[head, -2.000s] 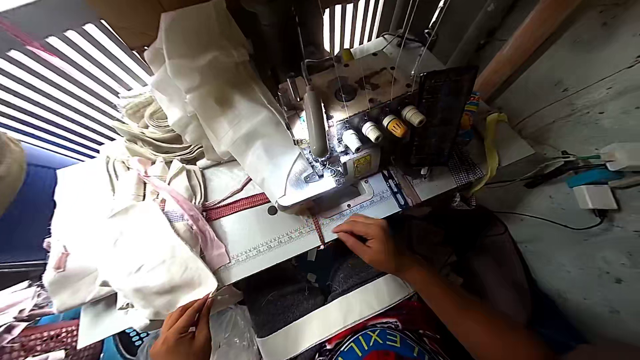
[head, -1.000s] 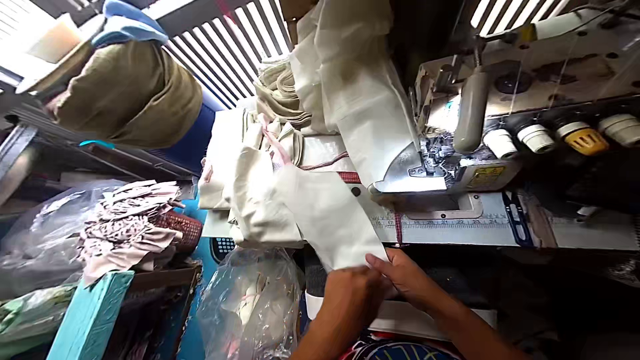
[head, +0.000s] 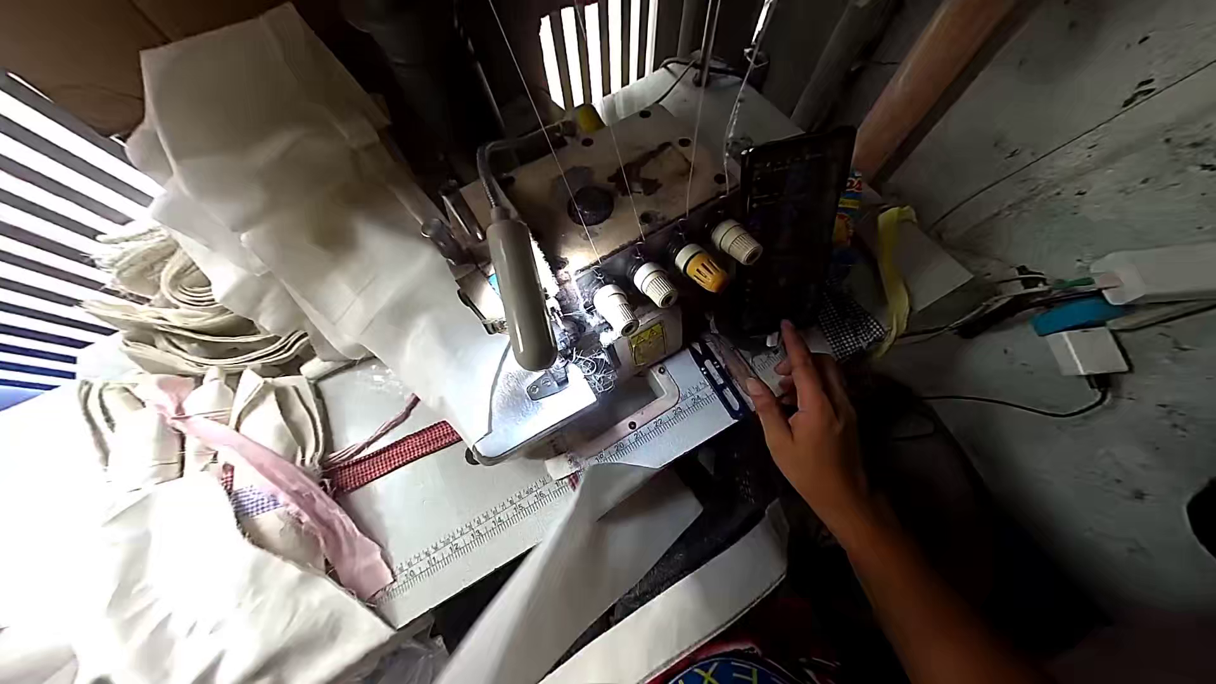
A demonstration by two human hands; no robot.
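My right hand (head: 812, 432) hovers at the right of the serger sewing machine (head: 617, 190), fingers apart, near a dark blue tool (head: 719, 380) and just below a dark phone or tablet (head: 793, 223). Whether its fingertips touch anything is unclear. My left hand is out of view. A cream fabric piece (head: 560, 560) reaches from the front of the machine's lit plate down to the bottom edge. Another long cream fabric (head: 294, 190) drapes over the machine's left side. A gray lamp (head: 521, 294) lights the needle area.
A printed ruler scale (head: 503, 518) runs along the table's front edge. Folded cream pieces (head: 190, 304), a pink strip (head: 285, 484) and a red checked strip (head: 399, 456) lie at left. Right of the machine are a yellow strip (head: 891, 275), a white adapter (head: 1088, 351) and cables.
My two hands were together on the cream fabric piece one second ago. My right hand has let go of it and moved right to the machine's side; my left hand has left the view. The view has swung right.
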